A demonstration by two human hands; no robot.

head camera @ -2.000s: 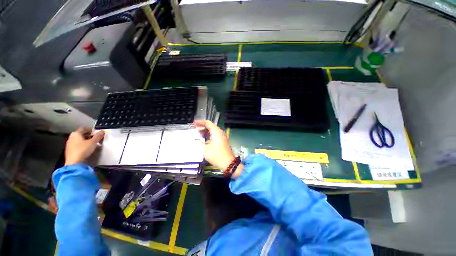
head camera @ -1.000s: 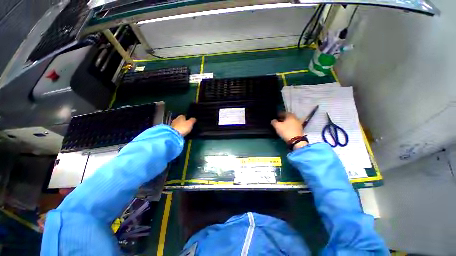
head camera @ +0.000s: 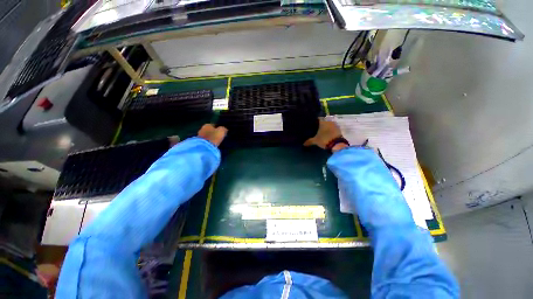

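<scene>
A black tray stack (head camera: 245,129) with a white label (head camera: 268,122) on top lies at the middle of the green bench. My left hand (head camera: 212,134) grips its left end and my right hand (head camera: 324,134) grips its right end. Another black tray block (head camera: 273,97) is directly behind it, partly covered by or touching it; I cannot tell which. My fingertips are partly hidden against the dark trays.
A black tray (head camera: 108,166) lies on a metal carrier plate (head camera: 65,219) at left. More black trays (head camera: 170,105) sit at the back left. Papers (head camera: 383,131), partly hidden scissors (head camera: 399,175) and a pen holder (head camera: 372,86) are at right. A shelf (head camera: 204,32) hangs above.
Both hands left the carrier plates at left and took hold of the labelled stack's ends. Since one second ago the stack has moved back on the bench. My right sleeve now covers part of the papers and scissors.
</scene>
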